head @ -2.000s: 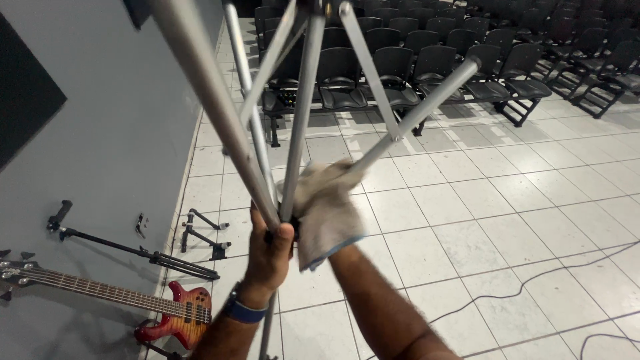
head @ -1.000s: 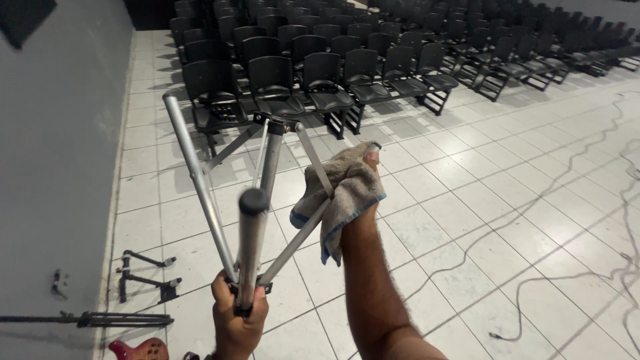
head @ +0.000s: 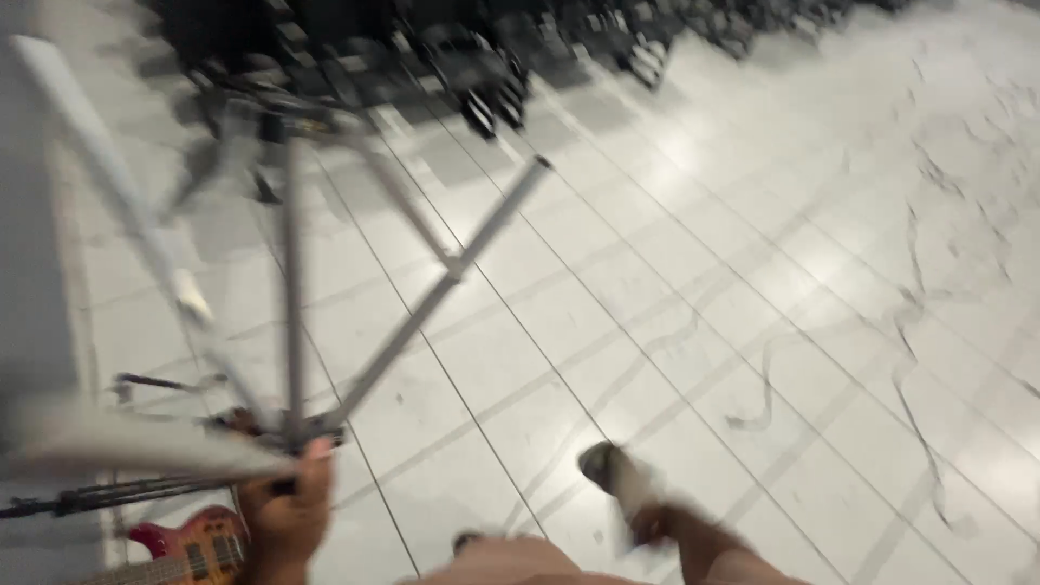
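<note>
My left hand (head: pixel 288 504), at the lower left, is closed around the hub of a metal tripod stand (head: pixel 398 349), whose grey tubular legs spread outward and upward. One leg points toward the camera and is blurred. My right hand (head: pixel 654 524) is low and right of centre, apart from the stand. A light cloth (head: pixel 634 483) is at its fingers, blurred; in the earlier views the cloth is plainly a grey towel with a blue edge.
Rows of black chairs (head: pixel 455 57) stand across the top. An electric bass guitar (head: pixel 207 544) and a folded black stand (head: pixel 122 491) lie at lower left beside the wall. Cables (head: pixel 910 406) run over the tiled floor at right.
My right hand has come away from the tripod leg with the cloth, down and to the right. My left hand still holds the stand's hub, and the legs have turned.
</note>
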